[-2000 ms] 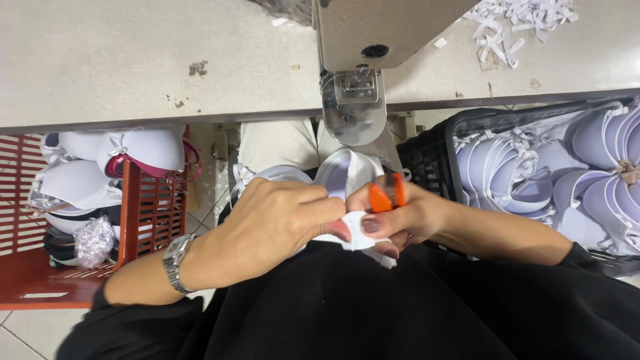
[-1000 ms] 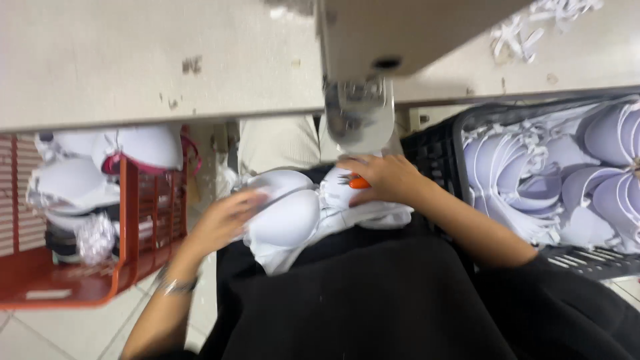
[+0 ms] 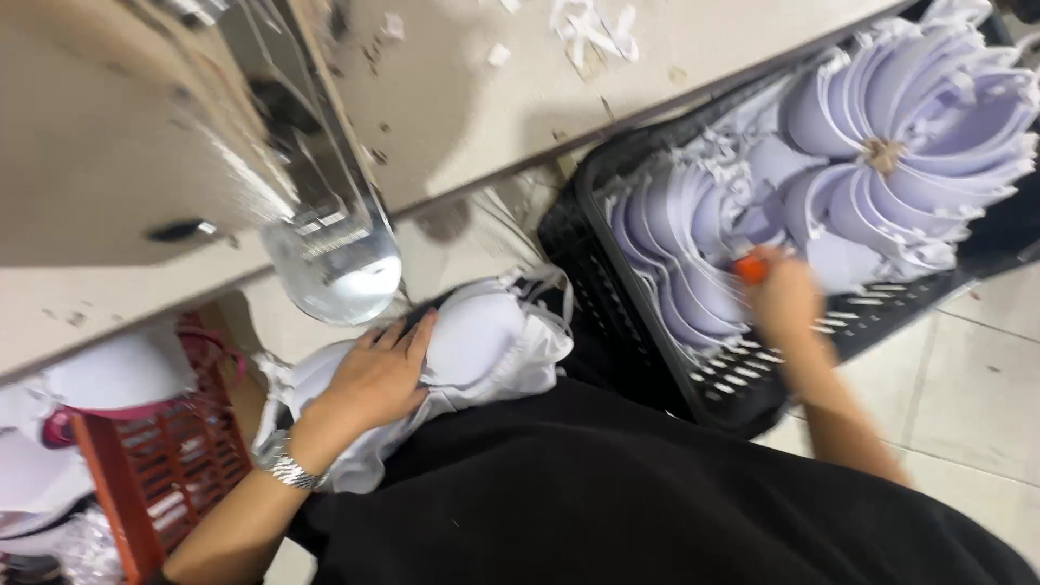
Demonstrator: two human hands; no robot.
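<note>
My left hand [image 3: 378, 378], with a metal-band watch at the wrist, rests with spread fingers on a white padded bra [image 3: 475, 333] across my lap. My right hand [image 3: 784, 292] is blurred and reaches over the black plastic crate [image 3: 642, 357] at the right. A small orange-handled tool [image 3: 751, 268] shows at its fingers; its kind is not clear. Beside that hand, stacked pale lilac bras [image 3: 682, 219] fill the crate, and one bundle of them [image 3: 886, 154] is gathered by a tie. Whether the right fingers touch the bras cannot be told.
The metal end of a sewing machine [image 3: 333, 260] juts past the edge of the beige worktable [image 3: 455, 106], just above my lap. White fabric scraps [image 3: 597, 32] lie on the table. A red plastic crate [image 3: 122, 496] with white and dark-red bras stands at the left.
My right hand has moved from the bra on my lap to the crate at the right, with the orange tool. My left hand now lies flat on the bra. The view has swung right.
</note>
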